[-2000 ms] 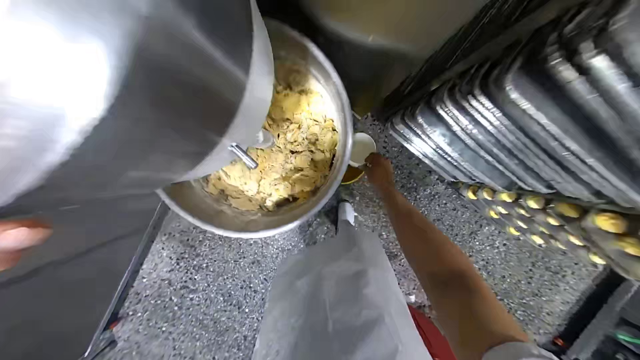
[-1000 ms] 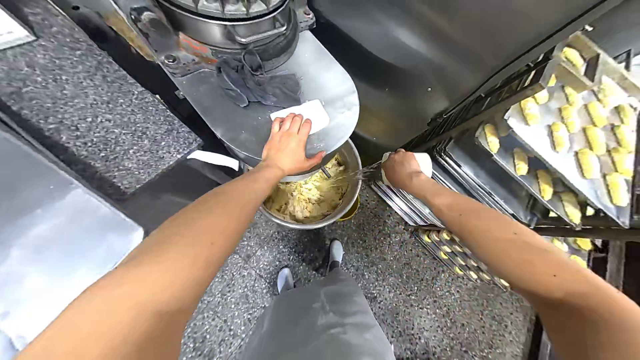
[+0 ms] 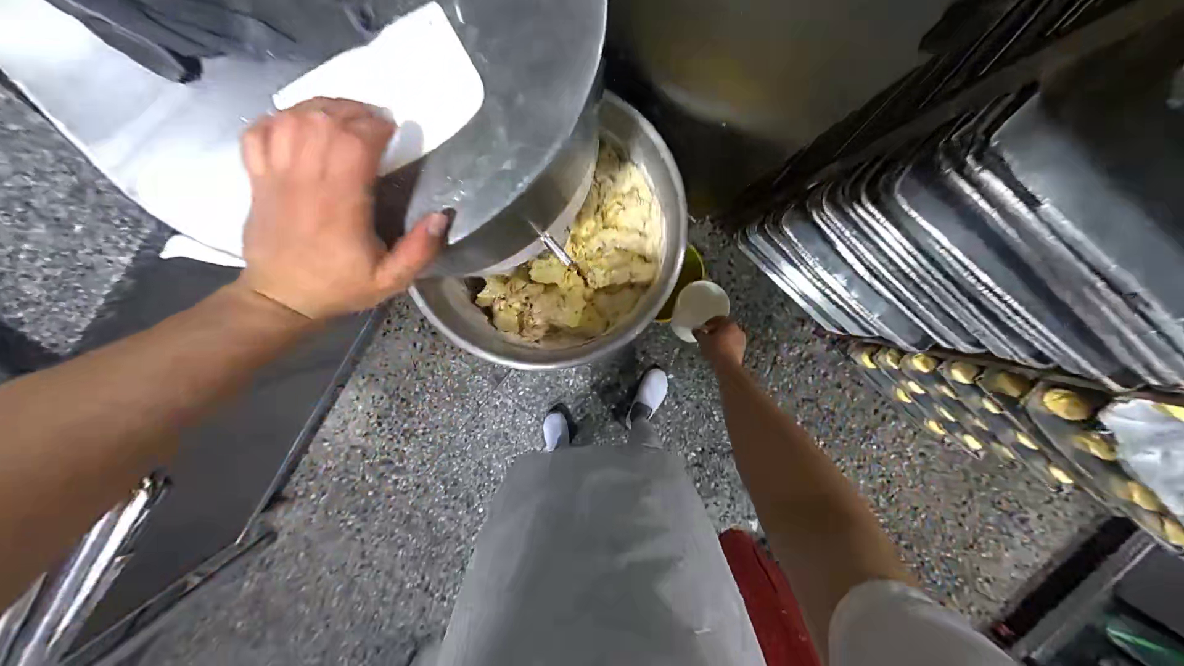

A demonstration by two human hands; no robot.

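My left hand (image 3: pixel 319 208) rests on the edge of a metal machine surface (image 3: pixel 527 65), its fingers against a white plastic scraper or card (image 3: pixel 407 79). Low at the right of the bowl, my right hand (image 3: pixel 721 340) grips a round white cup or scoop (image 3: pixel 699 308). That cup is over or beside a yellow container (image 3: pixel 689 268), which the bowl partly hides. The large metal mixing bowl (image 3: pixel 673 194) holds pale yellow, lumpy dough (image 3: pixel 610 259). A metal rod (image 3: pixel 555 248) reaches from under the machine over the dough.
Stacked metal trays (image 3: pixel 888 250) stand at the right, with trays of small yellow dough pieces (image 3: pixel 1008 381) beneath them. A dark cloth (image 3: pixel 240 28) lies on the machine at the upper left. A dark panel (image 3: pixel 250 398) is at the left. My shoes (image 3: pixel 650 393) stand on speckled floor.
The right hand has moved from the right of the bowl, beside the trays, down to the yellow container. The left hand stays on the machine surface. The view has shifted closer to the bowl.
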